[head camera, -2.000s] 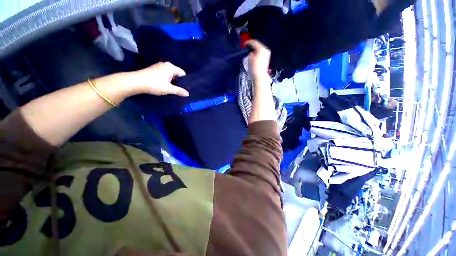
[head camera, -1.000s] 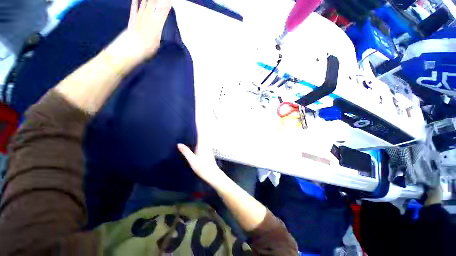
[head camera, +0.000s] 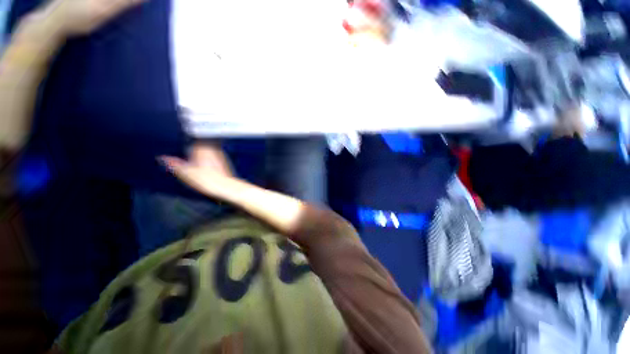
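The frame is strongly blurred. A navy garment piece (head camera: 114, 104) lies over the left end of the white table (head camera: 290, 76) and hangs down toward my lap. My left hand (head camera: 79, 15) is on the cloth at the top left, partly cut off by the top edge; its fingers are too blurred to read. My right hand (head camera: 200, 169) is at the cloth's lower right edge, just below the table's near edge. Whether it grips the cloth cannot be told.
A red and orange blurred object (head camera: 369, 17) is on the table at the top. A dark block (head camera: 468, 84) sits near the table's right end. Navy cloth (head camera: 387, 176) and a striped grey bundle (head camera: 459, 249) are below. Another person's hand (head camera: 570, 123) shows at right.
The view has swung, so the table and its items sit higher and the machine head is mostly out of view. Both my hands and the navy piece appear further left in the picture.
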